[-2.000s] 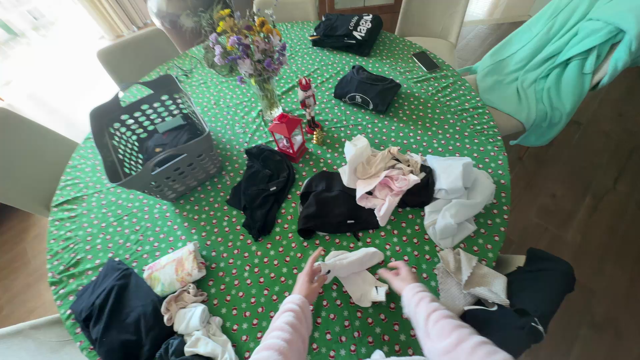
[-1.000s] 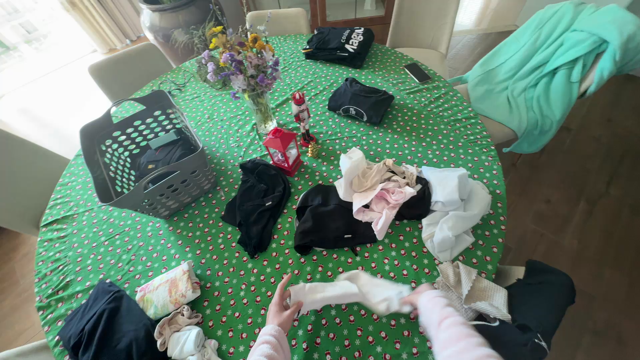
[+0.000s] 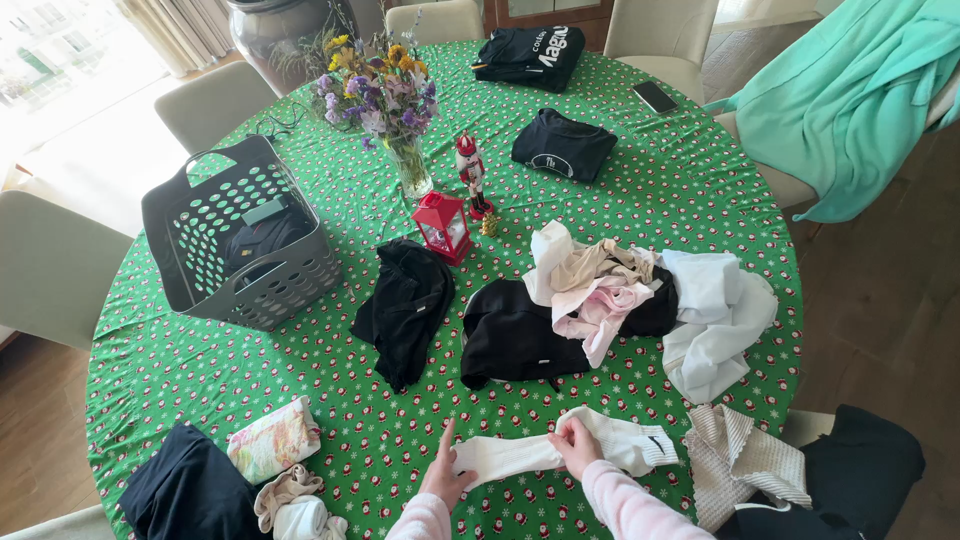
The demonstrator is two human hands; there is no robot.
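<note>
Two white socks lie near the table's front edge, one [image 3: 517,457] stretched between my hands and the other [image 3: 626,442] to the right, with a Nike logo at its cuff. My left hand [image 3: 448,472] has the thumb on the left end of the first sock, index finger raised. The fingers of my right hand [image 3: 576,448] pinch white sock fabric where the two socks meet. Beyond them lie a black garment [image 3: 517,337], a pale pink cloth [image 3: 600,307] and white garments [image 3: 712,322]. A dark garment [image 3: 409,307] lies farther left.
A grey laundry basket [image 3: 255,292] holding dark clothing stands at left. Behind are a flower vase [image 3: 411,169], a red lantern [image 3: 442,229], a nutcracker figure [image 3: 472,176], folded black shirts [image 3: 566,146] and a phone [image 3: 655,97]. Rolled and folded clothes [image 3: 275,439] lie front left; a ribbed cloth [image 3: 742,465] front right.
The white fabric, lifted between my hands a second ago, now lies lower along the cloth. My right hand has moved left from its right end to the middle.
</note>
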